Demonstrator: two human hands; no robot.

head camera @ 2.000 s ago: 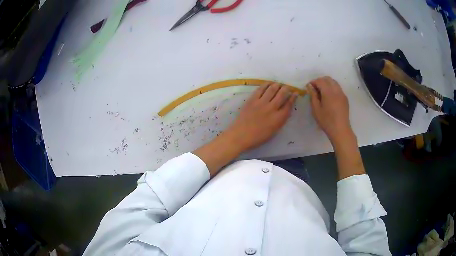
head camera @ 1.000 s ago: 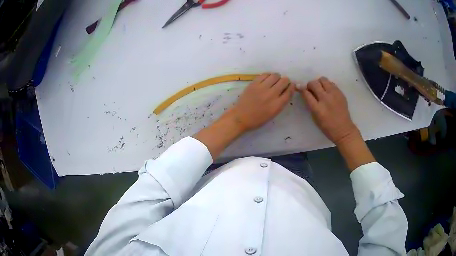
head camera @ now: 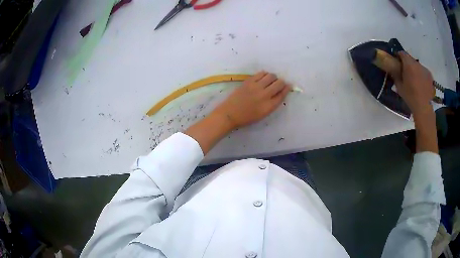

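The mustard-yellow curved template [head camera: 194,86] lies on the white table, arching up towards the right, with dark marks across it. A very pale green fabric piece [head camera: 207,92] shows faintly along its inner edge; a small pale end sticks out right of my fingers. My left hand [head camera: 258,98] presses flat over the template's right end, which it hides. My right hand [head camera: 414,80] is closed around the light wooden handle of the dark pointed iron [head camera: 367,65]. The iron stands on the table at the right, its tip towards the upper left.
Scissors [head camera: 174,13] with red handles lie at the top. Pale green strips [head camera: 90,48] and a dark red strip [head camera: 85,30] lie at the upper left. A thin dark tool [head camera: 398,7] is at the upper right. The blue-black hose [head camera: 450,98] runs off right. Blue bins [head camera: 31,146] stand at left.
My right hand has left the template's right end, moved right and taken hold of the iron's handle. My left hand stays on the template. The whole view has shifted slightly.
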